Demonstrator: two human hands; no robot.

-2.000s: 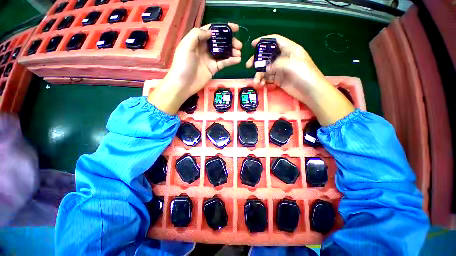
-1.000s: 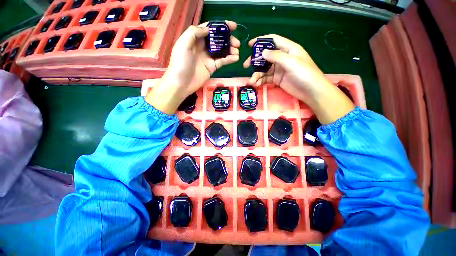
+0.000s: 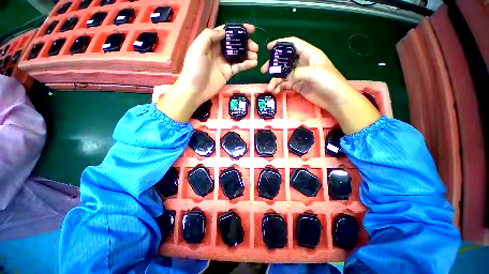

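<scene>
My left hand (image 3: 208,65) holds a smartwatch unit (image 3: 235,43) upright, its lit screen showing a text list. My right hand (image 3: 308,67) holds a second smartwatch unit (image 3: 281,59), slightly tilted, with a lit list and a bright patch low on the screen; the thumb is by its lower right edge. Both are above the back edge of the foam tray (image 3: 279,204). In the tray's back row two watches (image 3: 238,106) show green and white screens, with a vacant pocket to their right. The other visible watches are dark. My forearms hide some side pockets.
Stacked foam trays (image 3: 120,68) with watches stand at the back left. More pink-red slabs (image 3: 429,80) stand at the right. The green surface (image 3: 80,123) lies beneath. A person's pink sleeve (image 3: 19,139) is at the left edge.
My right thumb has moved off the right watch's screen, which now shows a bright patch low down. The person's pink sleeve came further into view at left since two seconds ago.
</scene>
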